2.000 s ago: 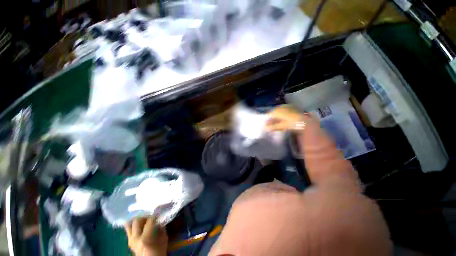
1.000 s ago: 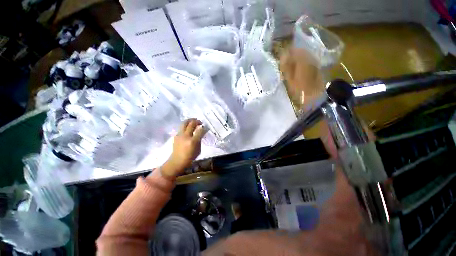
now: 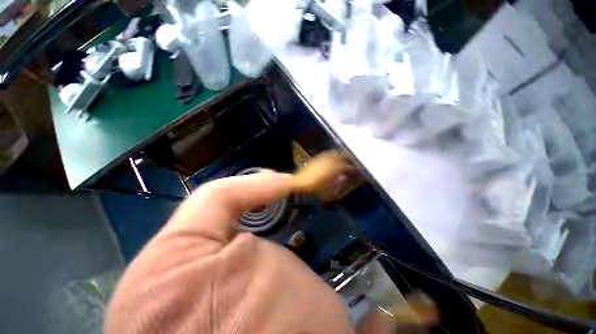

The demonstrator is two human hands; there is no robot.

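My left hand [image 3: 330, 176] is blurred at the edge of the white-covered table [image 3: 418, 179]. Its fingers look curled; nothing can be made out in them. My right hand [image 3: 418, 313] is a blur near the bottom edge; what it holds cannot be told. Many cloudy bubble-bagged units [image 3: 523, 189] lie crowded on the white table. White security cameras [image 3: 136, 60] lie on the green mat [image 3: 82, 147] at the upper left, beside a dark grey cloth [image 3: 185, 81] and bubble bags [image 3: 210, 55].
A round ringed dark thing [image 3: 264, 218] stands below the benches, partly behind my left sleeve. White boxes [image 3: 516, 49] stand at the back right. A dark bar or cable [image 3: 510, 303] crosses the lower right, by a brown surface [image 3: 549, 293]. Grey floor [image 3: 49, 241] shows at left.
The view has swung left, bringing the green bench in. My left hand has left the bagged unit it was at and is at the table edge. My right hand is lower; the bag seen by it is not distinguishable.
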